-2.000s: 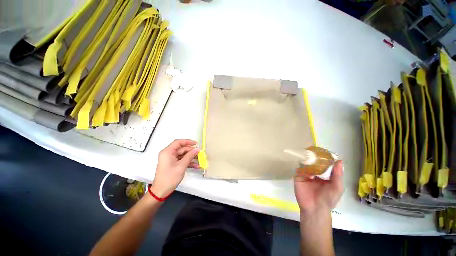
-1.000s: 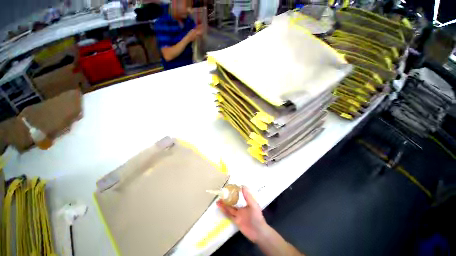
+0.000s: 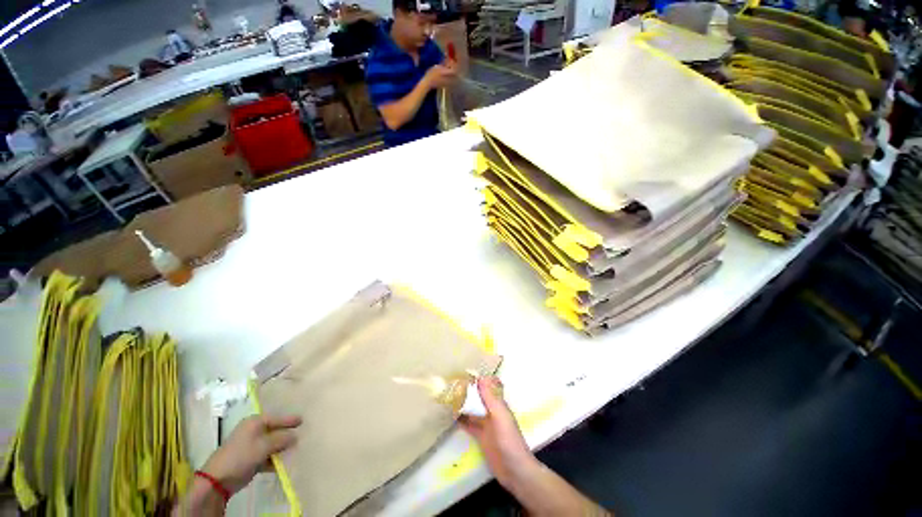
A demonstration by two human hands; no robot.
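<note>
A grey-beige bag panel [image 3: 349,404] lies flat in front of me, with yellow binding [image 3: 435,308] along its two sides and darker grey tabs at its far edge. My right hand [image 3: 495,419] holds a glue bottle [image 3: 452,390] over the panel's right corner, its pale nozzle pointing left. My left hand [image 3: 248,454] is at the panel's left edge, fingers over the binding; whether it pinches the edge I cannot tell. A yellow binding tail [image 3: 488,340] shows near the right corner.
Stacked panels [image 3: 647,227] stand to the right, with another pile behind. More panels [image 3: 142,424] stand at left beside a white crumpled piece [image 3: 217,392]. A second glue bottle [image 3: 165,261] is by brown pieces [image 3: 91,247]. A person [image 3: 404,81] stands across the table.
The view has swung toward the right side and far end of the table. My left hand, out of view a second ago, is back at the panel's left edge. The right hand still holds the bottle.
</note>
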